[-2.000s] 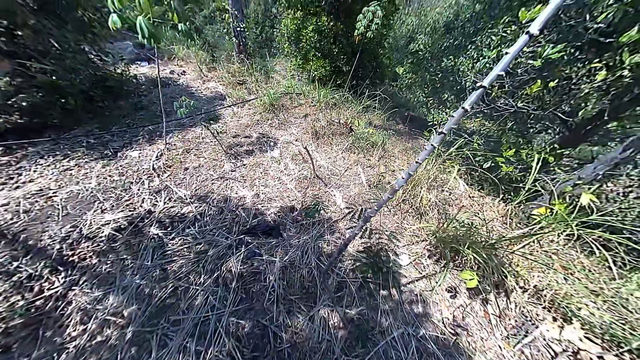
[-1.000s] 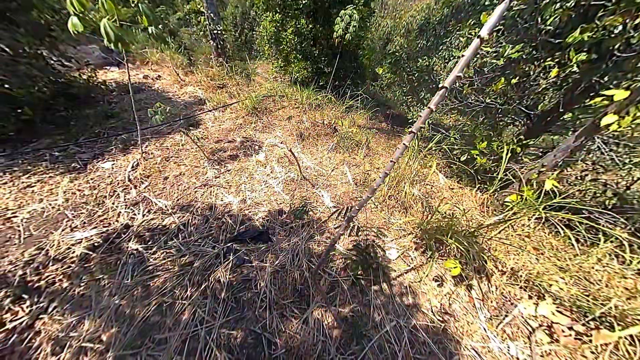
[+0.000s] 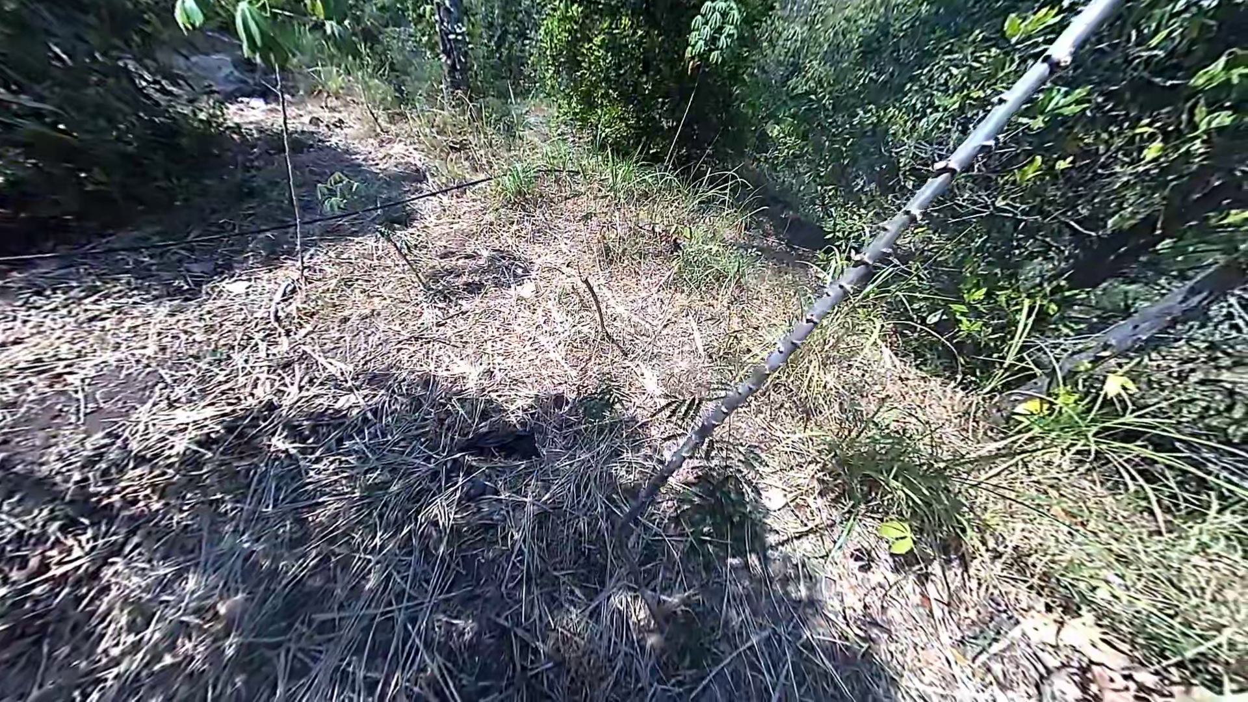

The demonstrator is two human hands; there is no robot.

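Neither my left hand nor my right hand shows in the head view. A pale, knobbly plant stem [image 3: 795, 336] rises at a slant from the dry grass near the middle and leaves the frame at the top right. Small feathery leaves [image 3: 726, 502] lie low beside its base. To the left of the base, a dark patch or object [image 3: 502, 444] sits in the shaded straw; what it is cannot be made out. Farther left stands a thin upright stem [image 3: 289, 175] with drooping green leaves at its top.
A dark line, a hose or cable [image 3: 390, 205], crosses the ground at the upper left. Dense bushes [image 3: 643, 78] stand at the back and right. A grey branch [image 3: 1150, 327] leans at the right edge, above long grass [image 3: 897, 468]. A short bare twig [image 3: 600, 312] sticks up mid-ground.
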